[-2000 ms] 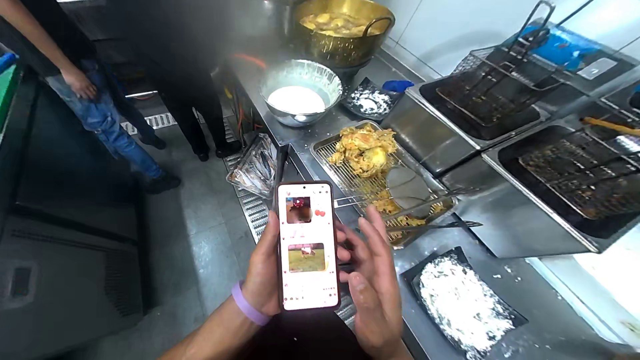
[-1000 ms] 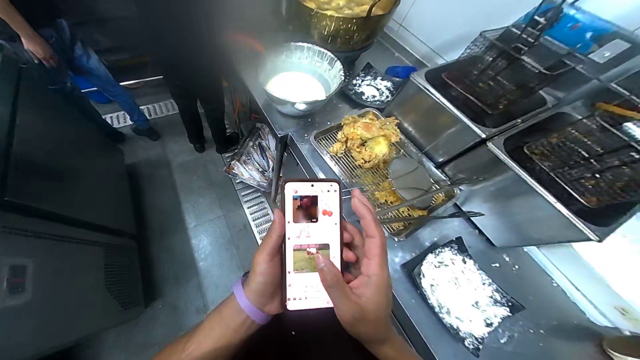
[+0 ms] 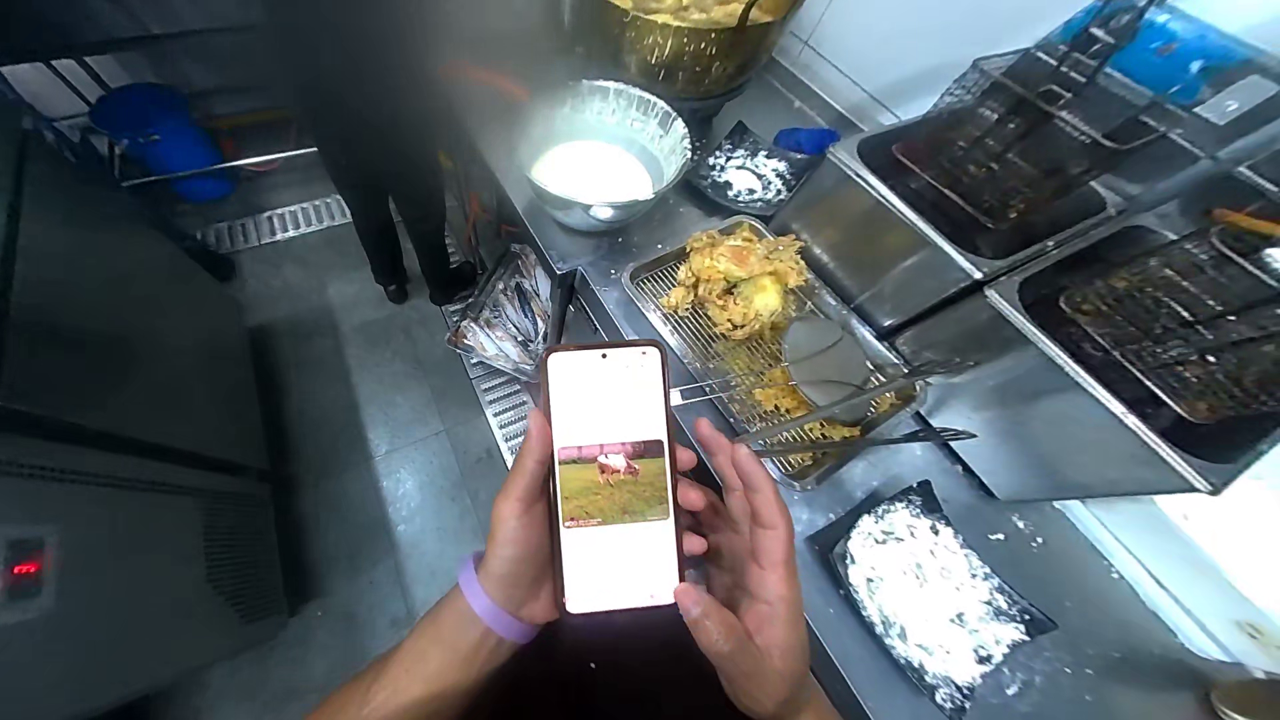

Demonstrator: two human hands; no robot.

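My left hand, with a purple band at the wrist, grips a smartphone upright in front of me. The phone shows a picture of a cow on grass. Just right of it is my right hand, palm toward the phone and fingers apart, its thumb tip at the lower right edge. Beyond the hands, fried battered food lies on a wire rack in a metal tray, beside a round strainer and metal tongs. A black dish of white flour sits at the right.
Two deep fryers with baskets stand at the right. A metal bowl of white liquid, a large pot and a smaller floured dish are farther back. A person in dark clothes stands past the counter. A steel cabinet is at the left.
My right thumb has moved off the screen to the phone's edge. The screen now shows one enlarged picture instead of two smaller ones. The person in jeans at the left has left the view.
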